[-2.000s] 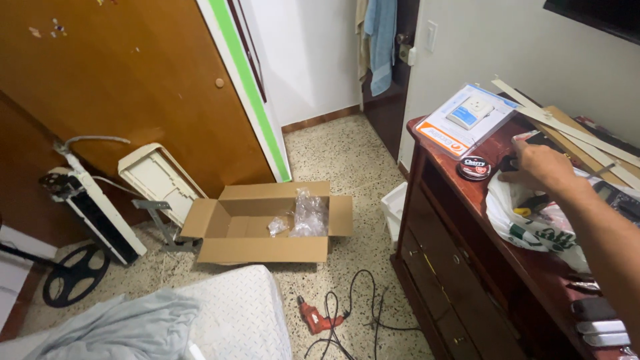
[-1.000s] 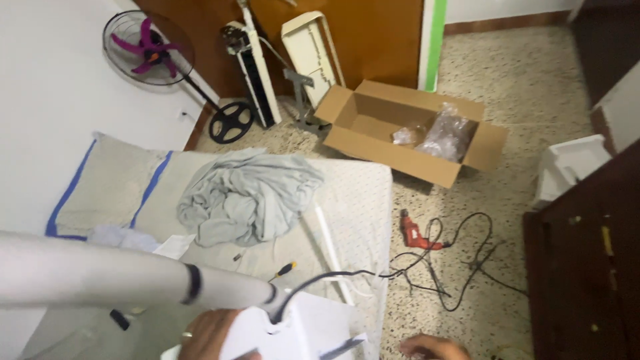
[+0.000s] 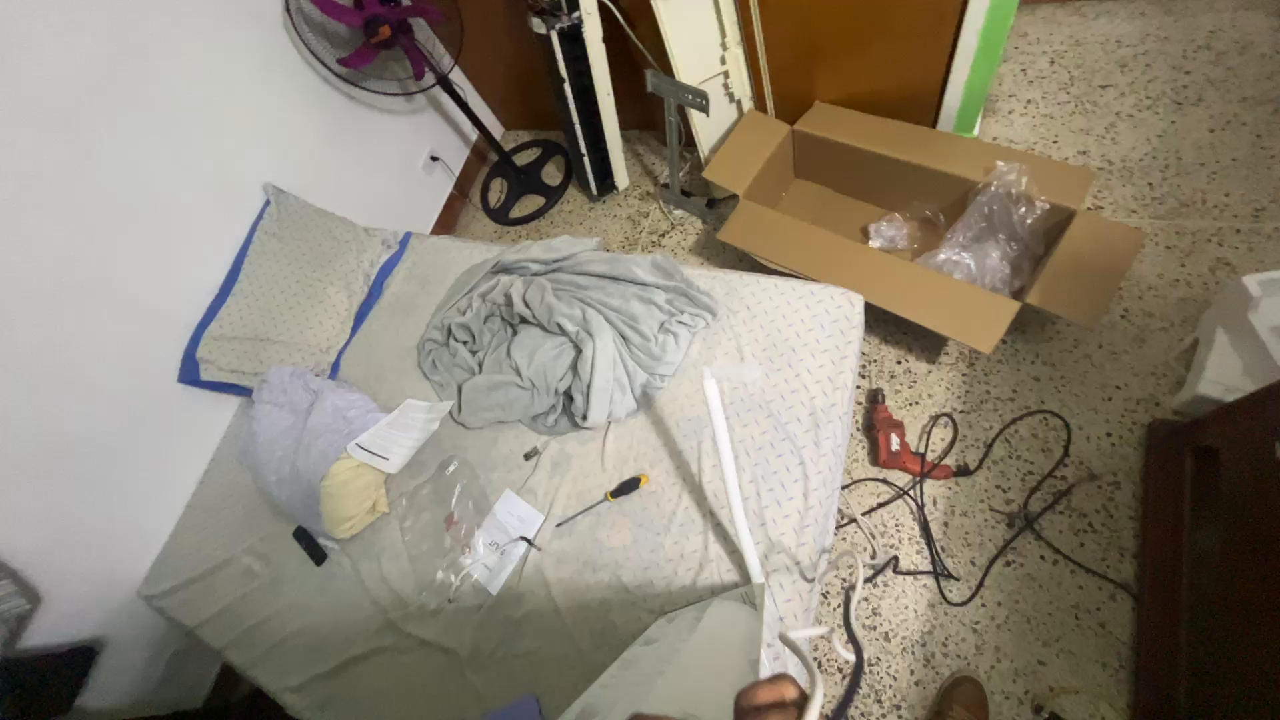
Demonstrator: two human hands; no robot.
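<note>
At the bottom edge, the fingers of what seems to be my right hand [image 3: 770, 697] show beside white cables [image 3: 812, 665] and a dark cable [image 3: 852, 640]; its grip cannot be made out. Only a sliver of my left hand [image 3: 652, 716] appears to show, left of it. Above the fingers is a pale, flat-sided object [image 3: 680, 655], partly cut off. A long white strip [image 3: 732, 475] lies on the bed, reaching down toward it. A screwdriver with a yellow and black handle [image 3: 628, 488] rests on the sheet, near a paper leaflet [image 3: 508, 540] and a clear plastic bag [image 3: 445, 520].
A corded red drill [image 3: 893, 440] lies on the floor right of the bed [image 3: 790, 330]. Beyond is an open cardboard box [image 3: 870, 260] holding clear plastic. A pedestal fan [image 3: 525, 182] and metal bracket [image 3: 672, 130] stand behind. Dark wooden furniture [image 3: 1210, 560] is at right.
The view has swung from the dresser to the bed. One second ago a long white wrapped tube crossed the lower left; it is out of view now. Both hands now show less, at the bottom edge.
</note>
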